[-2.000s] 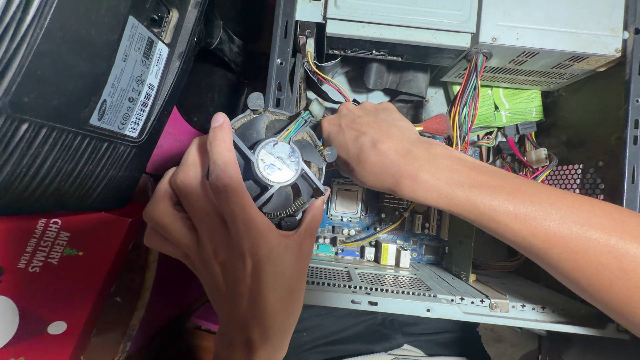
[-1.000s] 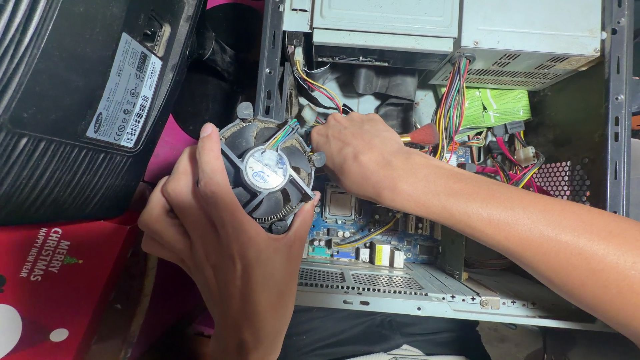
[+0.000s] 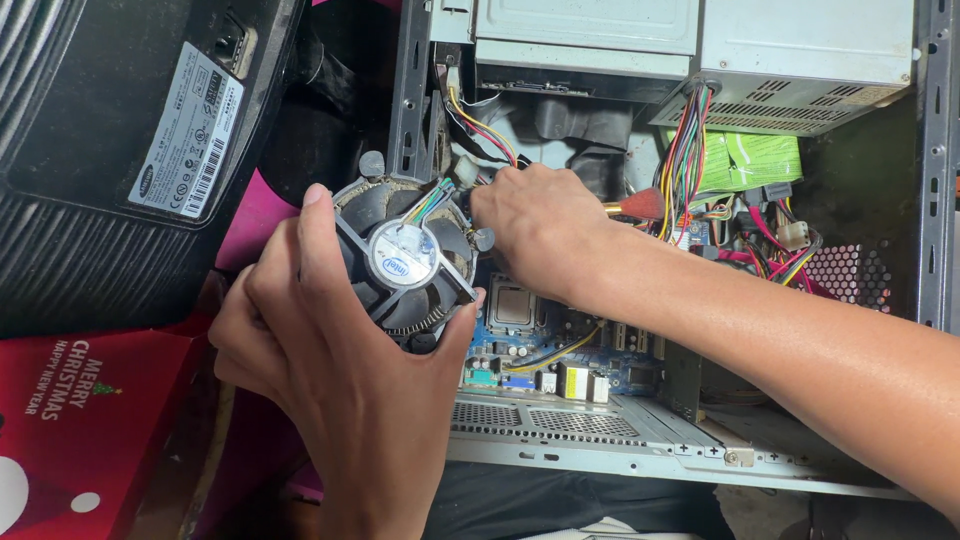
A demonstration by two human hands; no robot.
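My left hand [image 3: 337, 367] grips a round CPU cooler fan [image 3: 405, 259] by its edges, hub side up, with dust on its frame. My right hand [image 3: 536, 221] is closed around a brush with red bristles [image 3: 639, 205]; the bristles point right, and most of the handle is hidden in the fist. The knuckles are close to the fan's right edge, by a white wire connector [image 3: 466, 171]. Below the right hand, the bare processor [image 3: 513, 306] sits in its socket on the blue motherboard [image 3: 555, 341] inside the open computer case [image 3: 637, 450].
At the upper right is the power supply [image 3: 810, 45] with a bundle of coloured cables [image 3: 686, 157] hanging from it. A drive bay [image 3: 585, 26] stands at the top. A black monitor [image 3: 97, 247] lies at the left, above a red printed box [image 3: 97, 427]. Green packaging [image 3: 750, 161] lies inside the case.
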